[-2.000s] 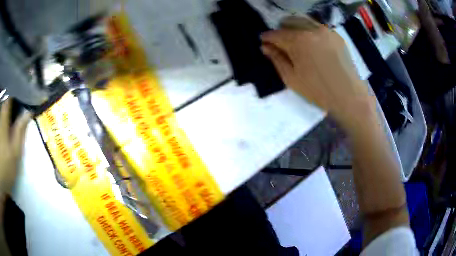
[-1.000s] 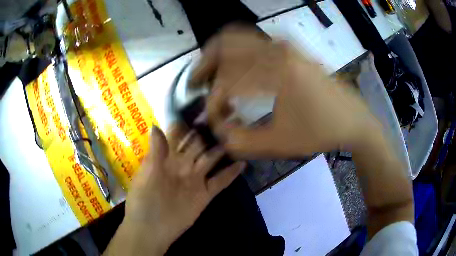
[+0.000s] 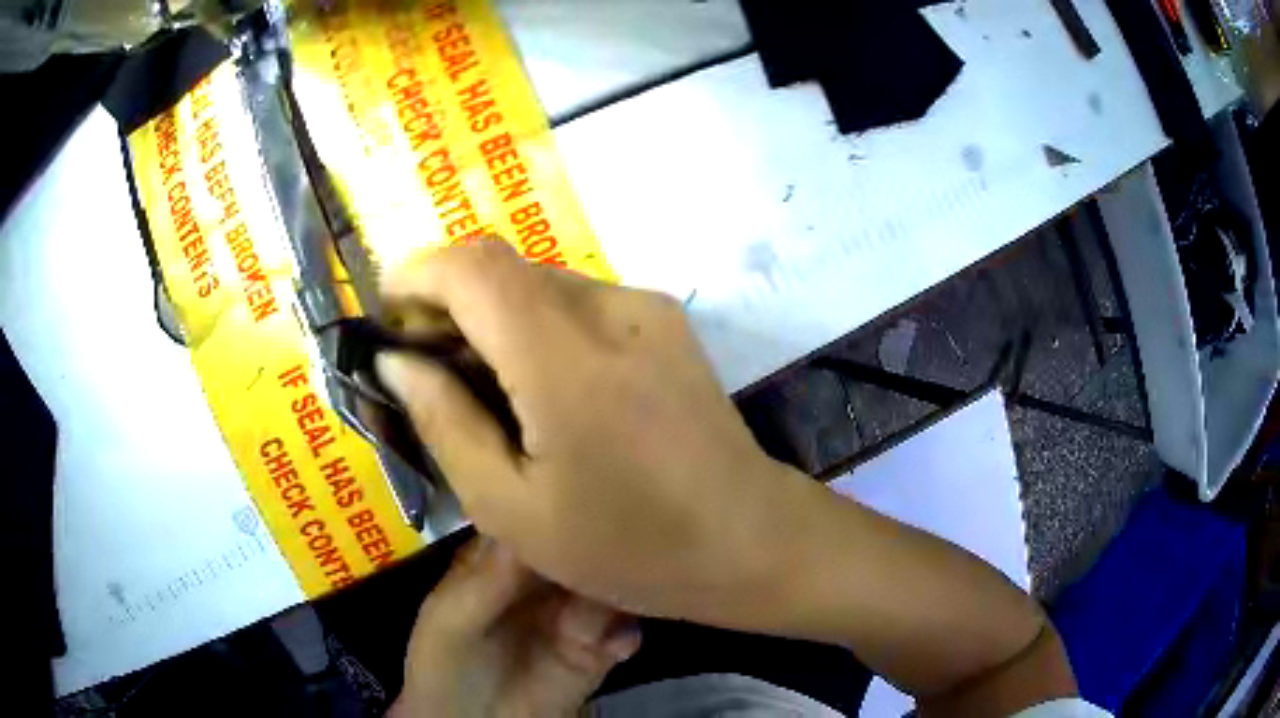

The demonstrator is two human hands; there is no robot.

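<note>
My right hand (image 3: pixel 604 407) is over the metal guide (image 3: pixel 292 183), pinching a black fabric strip (image 3: pixel 354 341) against its lower part. The guide lies between yellow tape bands (image 3: pixel 288 470) stuck to the white table. My left hand (image 3: pixel 512 638) is below my right hand at the table's front edge, with fingers curled and partly hidden; I cannot tell if it holds anything. The far end of the strip is hidden under my right hand.
Black cut pieces (image 3: pixel 877 63) lie at the top of the white table (image 3: pixel 814 239). Metal machine parts (image 3: pixel 134 28) are at the upper left. A side tray (image 3: pixel 1158 330) with dark scraps is at the right, above a blue object (image 3: pixel 1158 596).
My right hand has moved from the black pieces to the guide and now holds a strip there. My left hand came in from the left edge and is now lower, partly behind my right hand.
</note>
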